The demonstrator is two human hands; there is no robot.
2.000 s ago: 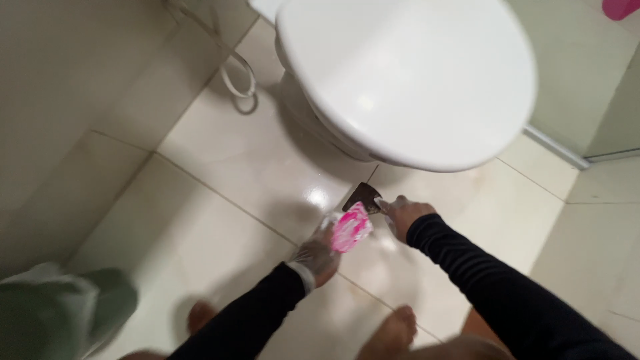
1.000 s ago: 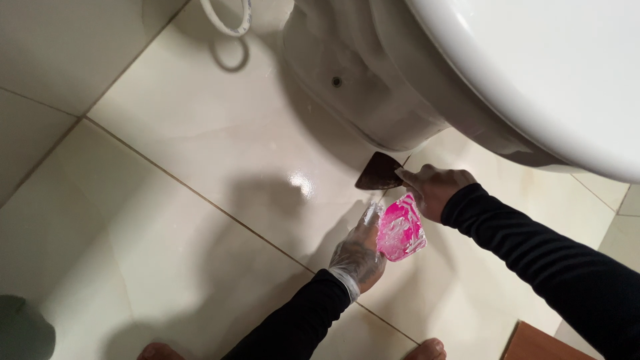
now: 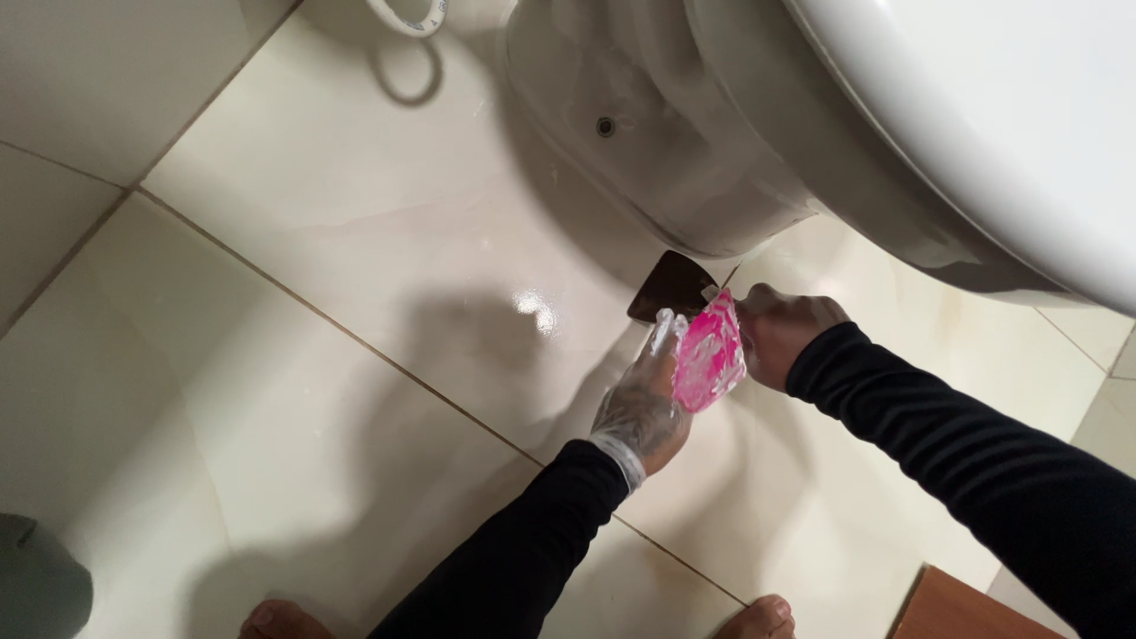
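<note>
My left hand (image 3: 643, 413), in a clear plastic glove, holds a pink plastic piece (image 3: 708, 353) smeared with white paste. My right hand (image 3: 785, 333) is closed around the handle of a putty knife, whose dark, wide blade (image 3: 672, 287) lies beside the pink piece. The handle is mostly hidden by the pink piece and my fingers. White paste coats the gloved fingertips near the blade. Just beyond the blade stands the base of a white ceramic toilet (image 3: 710, 200).
The toilet's white lid (image 3: 1003, 115) overhangs at upper right. A white hose (image 3: 413, 22) loops down at the top. A grey-green container (image 3: 40, 577) stands at lower left, a reddish-brown board (image 3: 967, 612) at lower right. My bare feet are on the tiled floor (image 3: 337, 426).
The pink piece has tilted and now overlaps the tool near its handle, with both hands close together. The view has moved in on the toilet's base since two seconds ago.
</note>
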